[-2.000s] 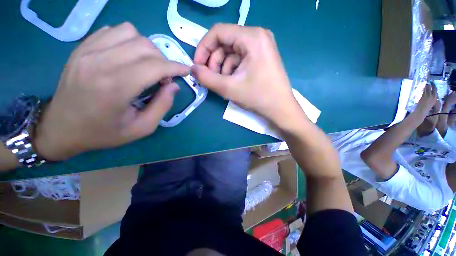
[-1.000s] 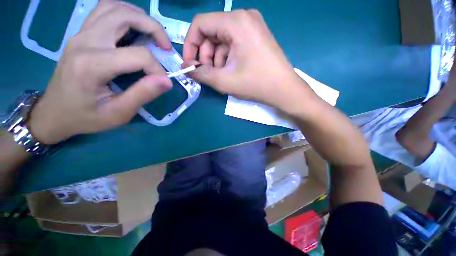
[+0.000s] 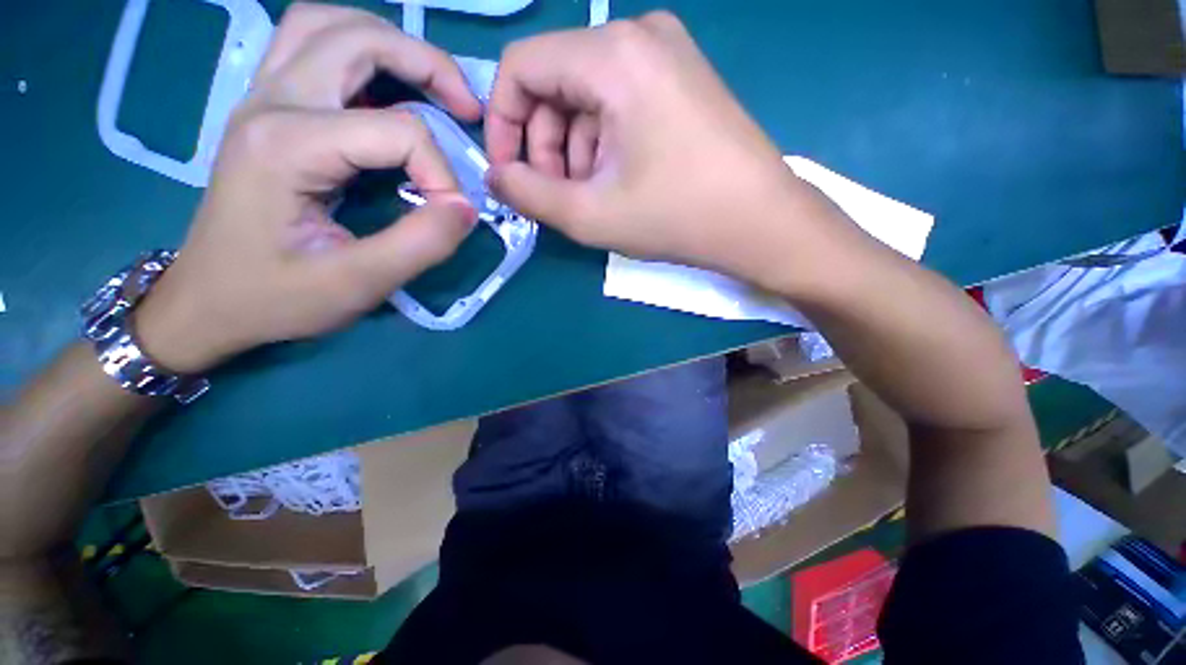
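Note:
A white rounded-square plastic frame [image 3: 455, 316] lies on the green bench under my fingertips, its upper part partly hidden by both hands. My left hand [image 3: 306, 214] has thumb and index finger pinched over the frame's wider side. A tiny white strand end [image 3: 411, 194] sticks out beside these fingertips. My right hand [image 3: 624, 150] has thumb and index finger pinched at the same side, close to the left fingertips. What the right fingertips hold is too small to tell.
Another white frame [image 3: 120, 78] lies at upper left, and one more behind my hands. A white sheet [image 3: 702, 288] lies under my right wrist. Below the bench edge are cartons [image 3: 416, 500] with white loops and clear-wrapped parts. A red bin [image 3: 845, 604] is at lower right.
The white stick seen between both hands is now mostly hidden, with one end past the left fingertips. The left fingertips have moved closer to the right ones. The view has shifted.

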